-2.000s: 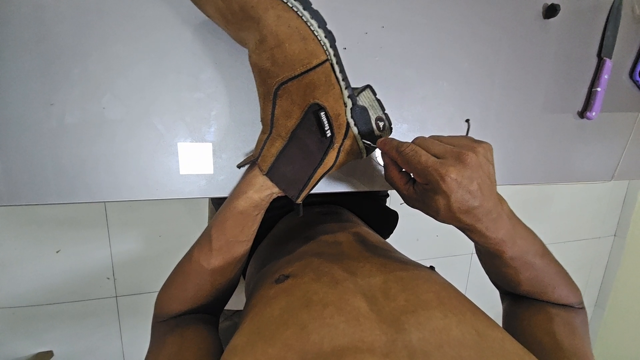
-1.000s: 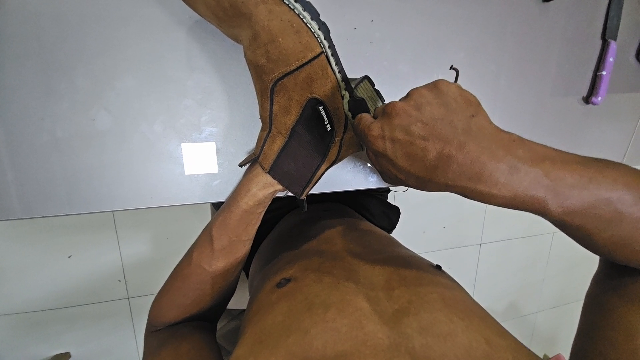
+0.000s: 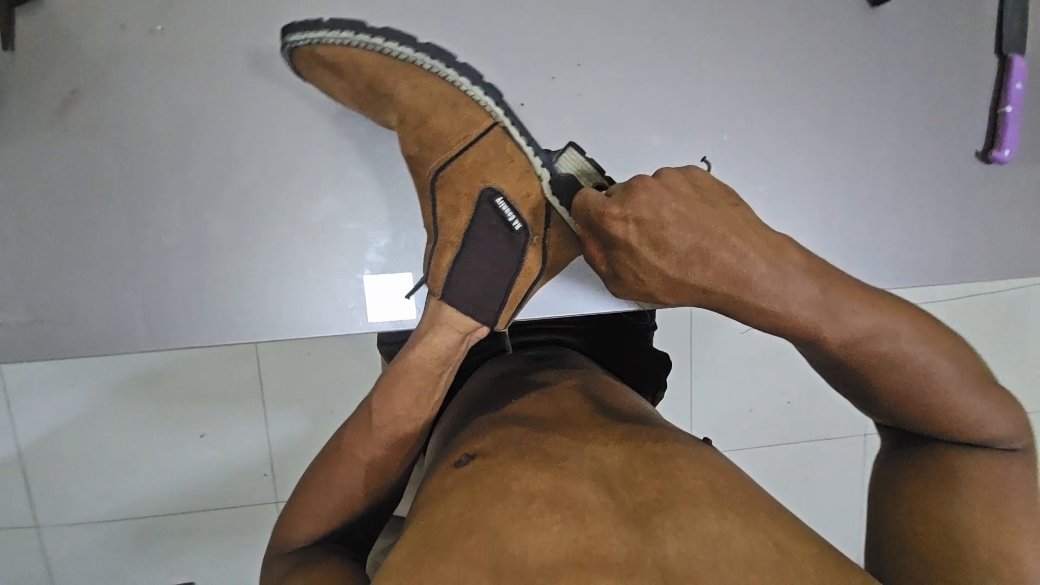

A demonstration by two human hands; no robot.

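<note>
A brown suede ankle boot (image 3: 479,162) lies on its side over the table's front edge, its toe toward the upper left and its dark lugged sole facing up and right. My left hand (image 3: 457,318) reaches into the boot's opening; the wrist shows and the fingers are hidden inside. At the heel (image 3: 578,166), my right hand (image 3: 662,231) is closed with its thumb and forefinger against the sole edge. What those fingers pinch is hidden. A thin dark hooked piece (image 3: 706,164) shows just beyond the right knuckles.
The boot rests at a grey table (image 3: 203,203) with a white square (image 3: 389,297) near its front edge. At the far right lies a knife with a purple handle (image 3: 1008,110). Dark objects sit at the top corners. Floor tiles show below.
Two seconds ago my right hand was beside the heel with a thin thing at its fingertips; it has since turned and closed over the heel edge. My left hand stays in the boot.
</note>
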